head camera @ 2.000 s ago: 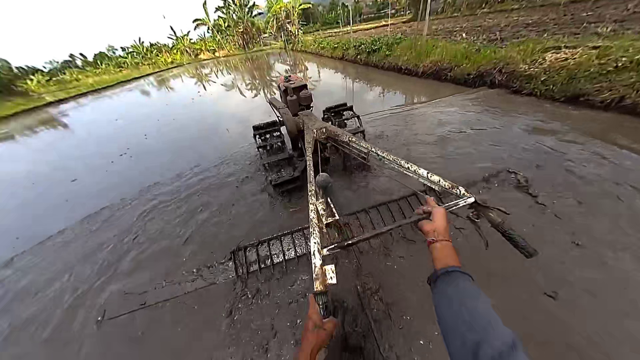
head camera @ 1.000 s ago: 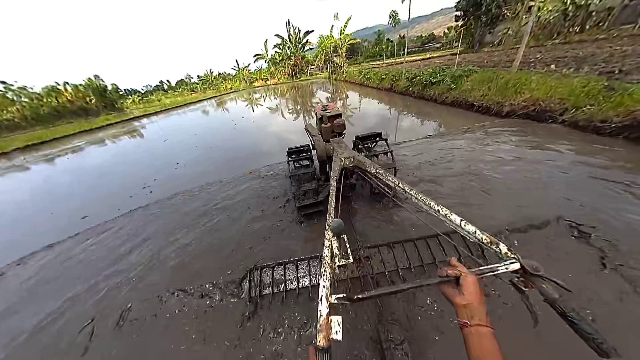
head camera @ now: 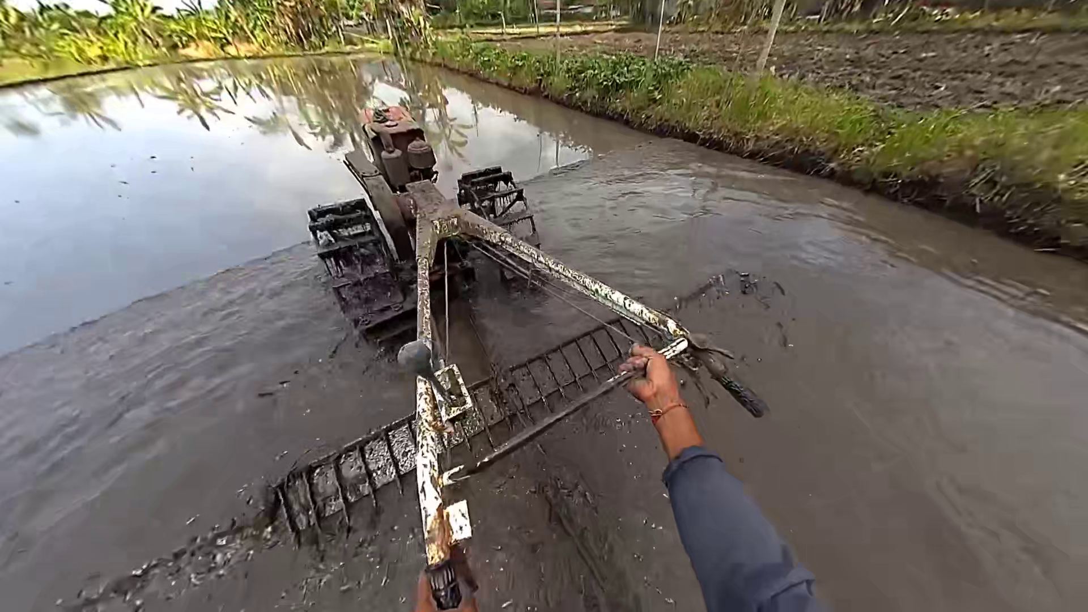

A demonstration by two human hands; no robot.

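Note:
A muddy two-wheel walking tractor (head camera: 395,149) stands ahead in shallow water, with a cage wheel (head camera: 357,263) on its left and another (head camera: 500,200) on its right. Its worn white handlebars spread back toward me. My left hand (head camera: 446,586) is at the bottom edge, around the black grip of the left handlebar (head camera: 427,459), partly cut off by the frame. My right hand (head camera: 653,378) is closed on the crossbar (head camera: 552,418) near its right end, beside the right handlebar's black grip (head camera: 739,393). A mud-covered metal rake-like leveller (head camera: 374,467) lies across the mud beneath the handlebars.
Muddy water (head camera: 850,442) surrounds the machine. A grassy bank (head camera: 765,119) runs along the right, with tilled soil (head camera: 960,72) and thin posts beyond it. Banana plants (head camera: 289,25) line the far edge. A round-knobbed lever (head camera: 416,357) rises beside the left handlebar.
The view has tilted down and swung right since a second ago. My left hand, barely visible then, shows at the bottom edge. My right hand stays on the crossbar.

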